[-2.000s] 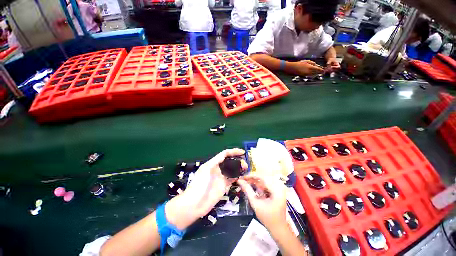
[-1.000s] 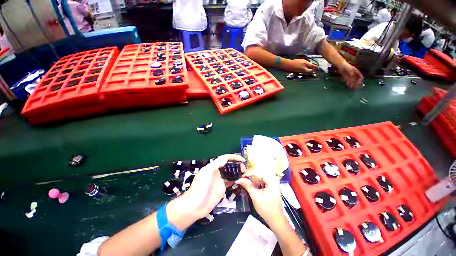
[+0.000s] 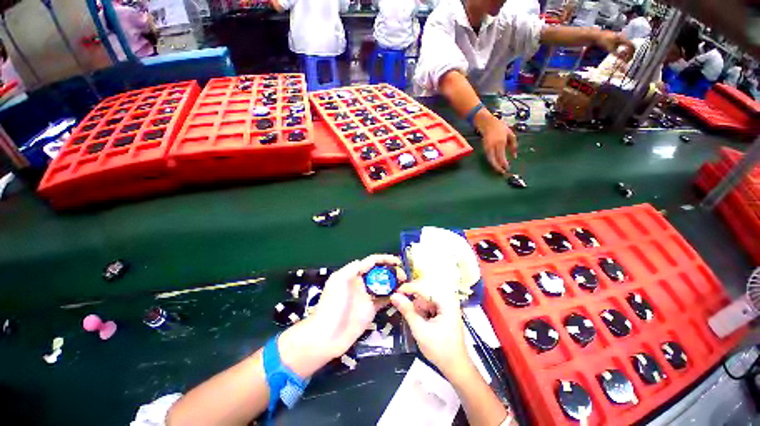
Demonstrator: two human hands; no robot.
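Observation:
My left hand [image 3: 342, 308], with a bright blue wrist strap [image 3: 280, 374], holds a round unit [image 3: 381, 280] upright between thumb and fingers; its shiny blue face shows. My right hand [image 3: 433, 323] is close beside it, thumb and fingertips together near the unit's lower right edge. Whether they hold anything is too small to tell. A large red tray [image 3: 658, 274] at the right holds black discs with pale tabs in its pockets. A blue bin [image 3: 408, 239] with a cream-white heap [image 3: 442, 265] stands just behind my hands.
Loose dark-and-white parts [image 3: 293, 312] lie left of my hands. A white sheet [image 3: 421, 398] lies in front. Pink blobs [image 3: 98, 326] and a thin stick [image 3: 208, 288] lie at left. Red trays [image 3: 242, 150] stand across the green belt [image 3: 250, 216]. A person opposite reaches onto it. A small fan [image 3: 733, 316] is at right.
The unit in my left hand has turned from a dark side to its shiny blue face. The person opposite now reaches to a small part on the belt. Loose parts on the belt have shifted left.

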